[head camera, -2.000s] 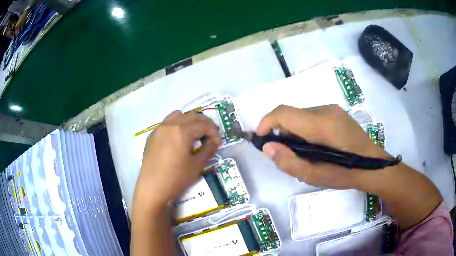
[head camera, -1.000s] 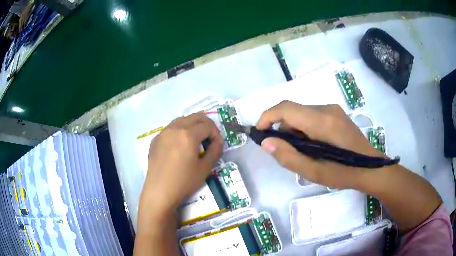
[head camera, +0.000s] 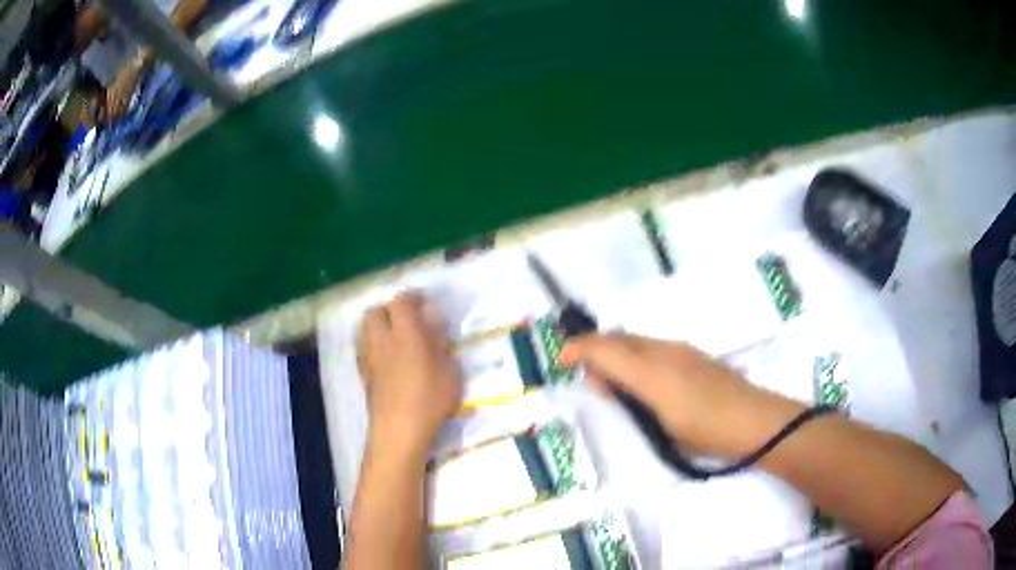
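Observation:
My right hand (head camera: 657, 384) holds the black soldering iron (head camera: 577, 321), its metal tip pointing up and away, above the upper circuit board (head camera: 554, 347). The cord hangs in a loop below the hand. My left hand (head camera: 409, 362) lies at the left end of the upper pouch battery (head camera: 490, 370), fingers bent; whether it grips anything is hidden. That battery lies flat with its dark green band beside the board. Below it, a second battery (head camera: 485, 481) sits beside another board (head camera: 565, 454), and a third is cut off by the bottom edge. The picture is blurred.
Stacked white cell trays (head camera: 189, 445) stand at left. The black dross dish (head camera: 856, 223) is at upper right, the black fan (head camera: 997, 301) at the right edge. More circuit boards (head camera: 779, 286) lie in a right row. A green belt (head camera: 468, 145) runs behind; people's arms show at upper left.
The view has shifted, so the bench appears lower. The iron's tip has left the board and now points up. The upper battery now lies flat beside its board, and my left hand is at its far end.

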